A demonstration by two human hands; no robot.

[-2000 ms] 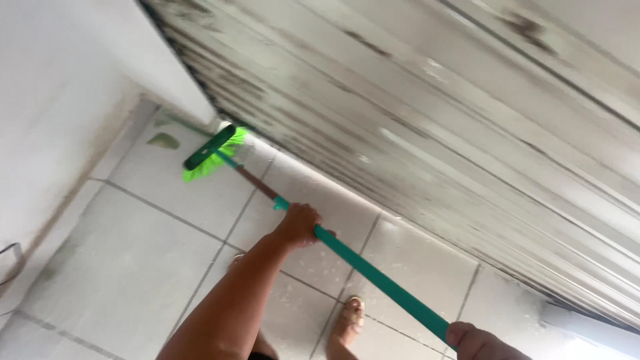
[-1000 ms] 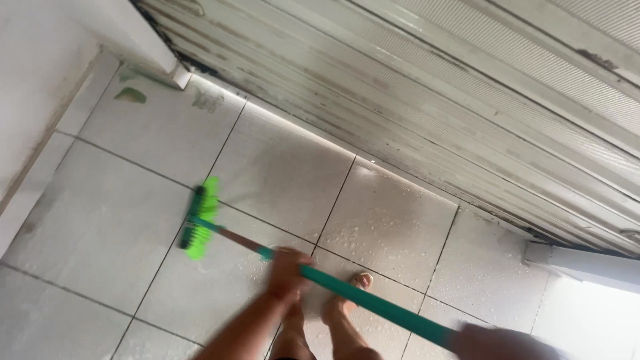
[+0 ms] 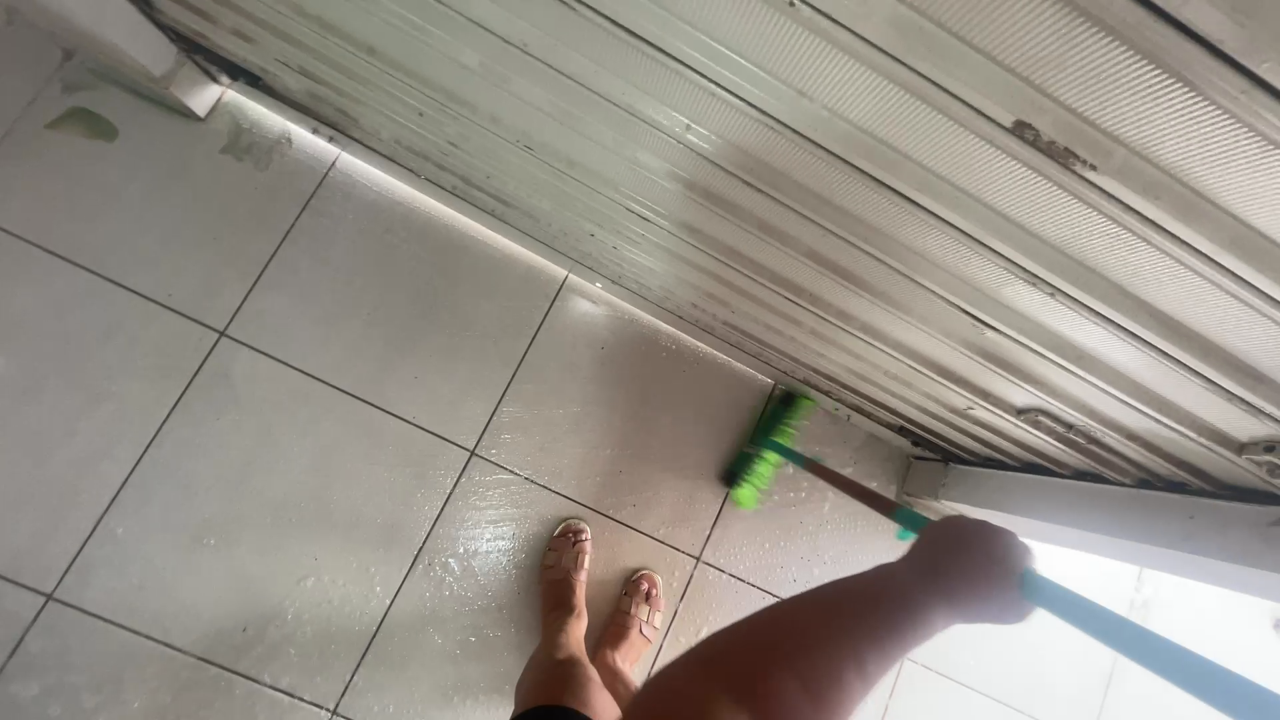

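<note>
A push broom with green bristles (image 3: 768, 450) touches the wet tiled floor near the foot of the metal shutter; its head is blurred. My left hand (image 3: 970, 570) is closed around the teal pole (image 3: 1150, 640) where it meets a reddish-brown section (image 3: 850, 487). From my left hand the pole runs on to the lower right and out of the picture. My right hand is outside the view.
A ribbed metal shutter (image 3: 700, 200) with dirt marks fills the upper right. A white post (image 3: 190, 85) stands at upper left, and a white ledge (image 3: 1100, 510) at right. My sandalled feet (image 3: 567, 550) stand on wet tiles. Greenish stains (image 3: 82, 124) mark the floor at upper left.
The broom head has moved right along the floor, from near the left post to near the right ledge. My left hand has moved right with it, and my right hand has left the view.
</note>
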